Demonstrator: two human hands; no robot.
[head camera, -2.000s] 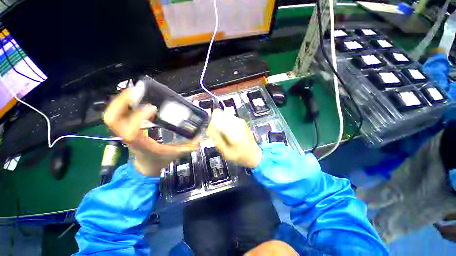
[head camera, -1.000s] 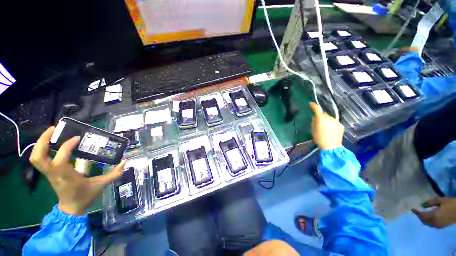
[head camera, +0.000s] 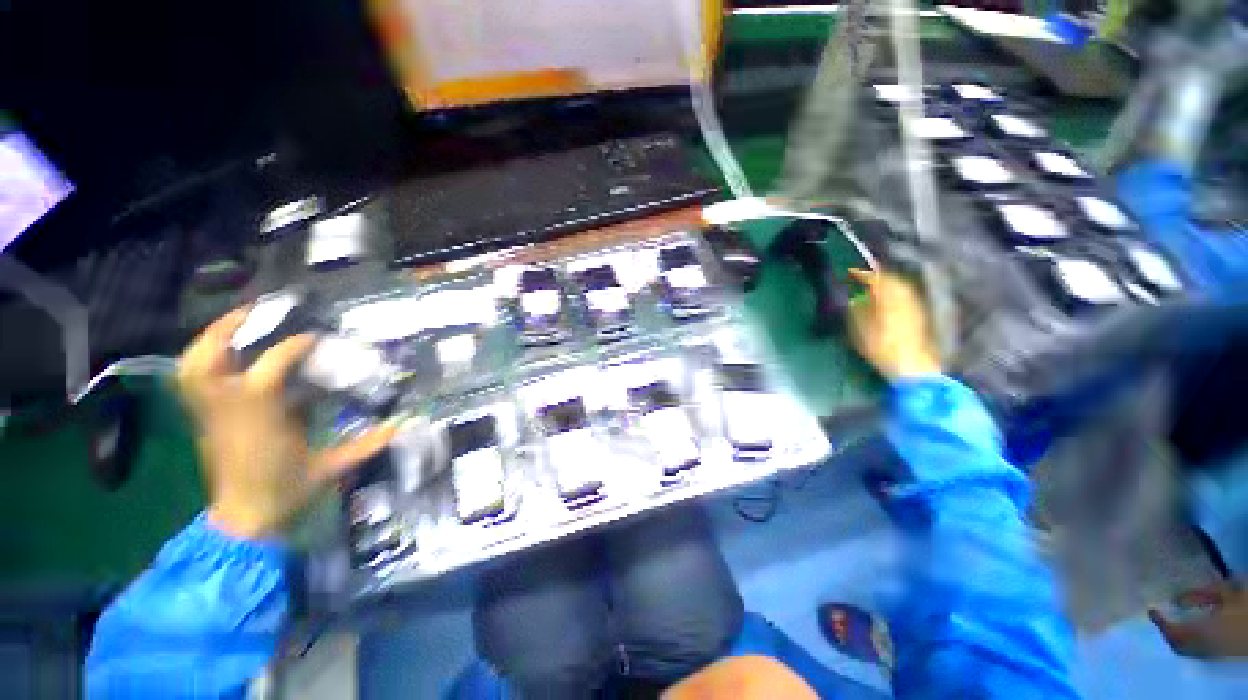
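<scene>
The frame is blurred. My left hand (head camera: 253, 417) is at the left, fingers spread around the edges of a black handheld device (head camera: 342, 369), held above the left end of the tray; its white-labelled side shows. My right hand (head camera: 897, 326) is right of the tray, its fingertips closed at a thin white cable (head camera: 821, 216) that comes from above. The clear blister tray (head camera: 602, 517) lies on the bench edge in front of me, with black devices in both rows. White papers lie in its back left pockets.
A black keyboard (head camera: 548, 198) and an orange-bordered monitor (head camera: 561, 48) are behind the tray. A black mouse (head camera: 735, 257) and a dark pistol scanner (head camera: 821, 280) are to its right. Stacked trays (head camera: 1013, 246) stand far right, beside another person's blue sleeve (head camera: 1184, 226).
Since the first frame my hands have moved apart, my right hand going right to the cable. Over the last second my left hand and its device have shifted slightly right in view.
</scene>
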